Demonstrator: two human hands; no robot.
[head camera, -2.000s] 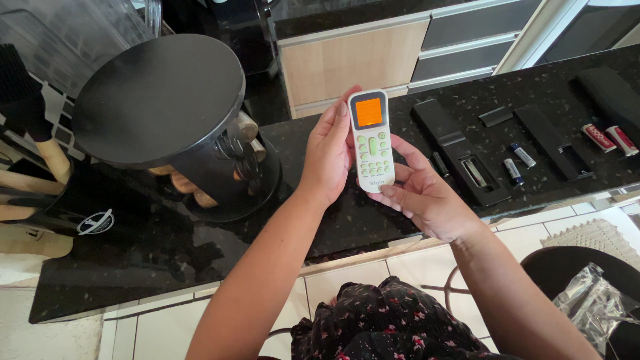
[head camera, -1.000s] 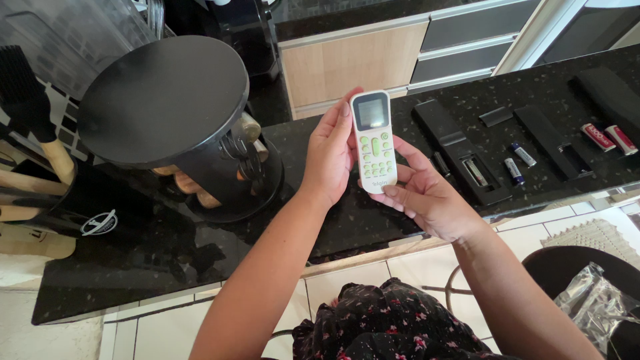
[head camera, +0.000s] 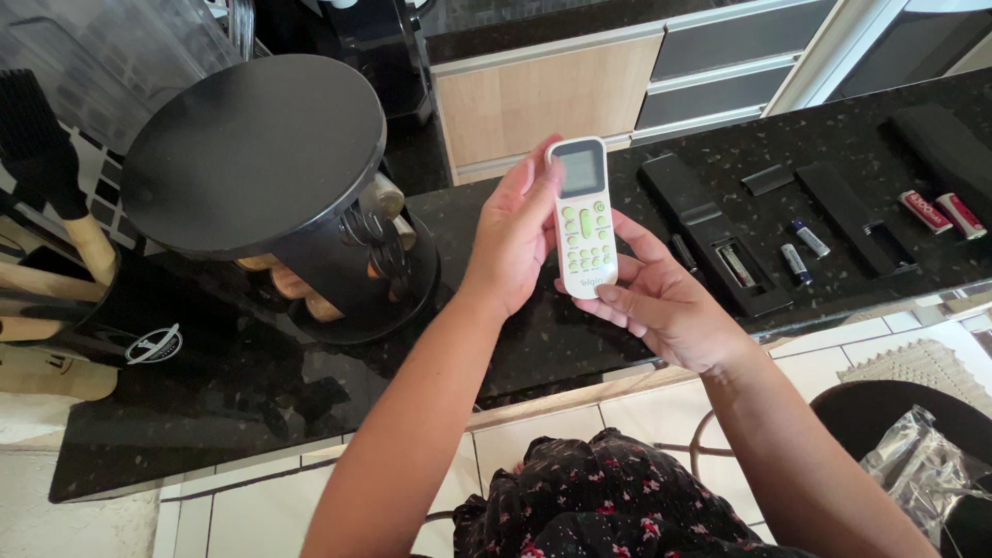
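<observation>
A white Elgin air-conditioner remote control (head camera: 586, 225) with green buttons and an unlit grey display is held upright between both hands above the counter. My left hand (head camera: 515, 232) grips its left edge, with the thumb by the display. My right hand (head camera: 666, 298) holds its bottom end, the thumb at the lower edge. To the right lies a black remote control (head camera: 701, 225) with its battery compartment uncovered and a battery inside. Beside it are two small batteries (head camera: 803, 252), a loose black cover (head camera: 767, 180) and another black remote (head camera: 856, 221) with its compartment uncovered.
A round black spice carousel (head camera: 256, 155) and a black utensil holder (head camera: 147, 310) stand at the left of the dark stone counter (head camera: 310, 403). Red-and-white batteries (head camera: 924, 211) and another dark object (head camera: 942, 147) lie at the far right. Clear plastic packaging (head camera: 918, 457) rests on a black seat below.
The remote's display was lit orange two seconds ago and is now unlit. My left thumb has moved onto the upper left edge beside the display.
</observation>
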